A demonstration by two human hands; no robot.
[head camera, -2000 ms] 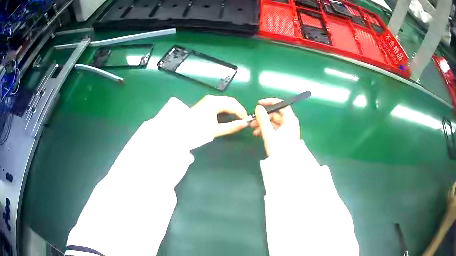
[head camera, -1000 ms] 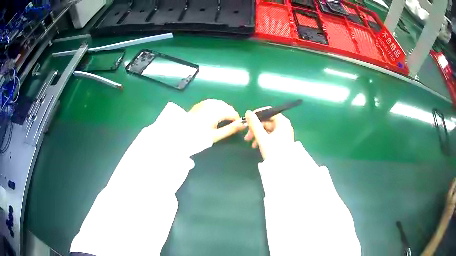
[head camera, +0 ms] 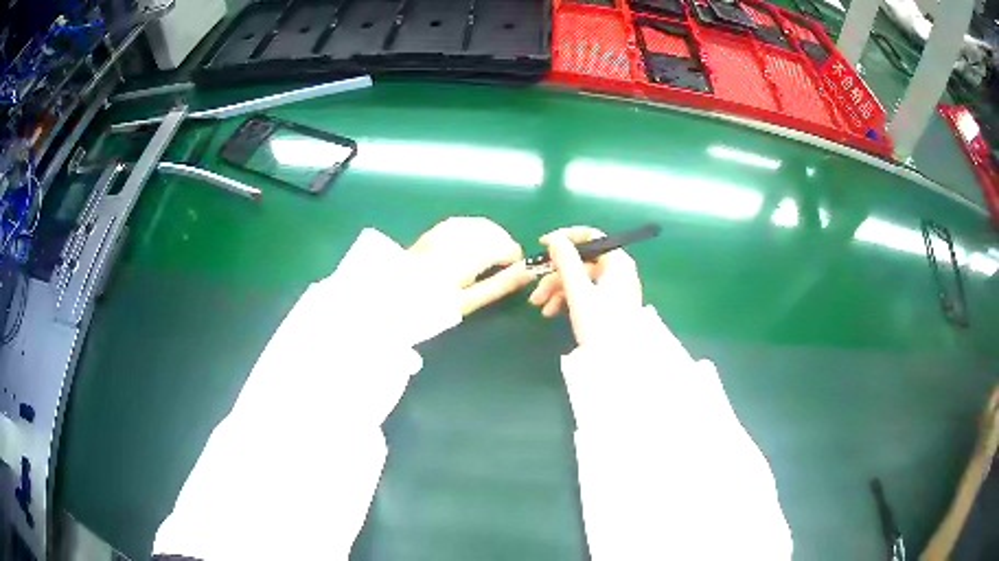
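Observation:
My left hand [head camera: 469,254] is near the middle of the view, thumb and fingers closed on a small dark piece [head camera: 500,270], mostly hidden by the fingers; its shape cannot be told. My right hand [head camera: 592,283], just to its right, holds black-handled tweezers [head camera: 627,241] between thumb and fingers. The handle points up and right; the pale tips meet the piece at my left fingertips. A black phone middle frame [head camera: 287,156] lies on the green belt [head camera: 482,438] at the upper left, and another thin frame [head camera: 944,274] lies at the far right.
A black tray [head camera: 383,33] and a red tray [head camera: 756,82] line the far edge. Pale tubes [head camera: 214,178] and a metal rail [head camera: 129,208] are at left. A dark thin tool [head camera: 887,521] lies lower right, beside part of a person's arm [head camera: 969,493].
The frames on the belt have shifted left; the farthest left one has passed to the rail, and the right one has come further into view. My hands stay together, with the tweezers tilted slightly flatter.

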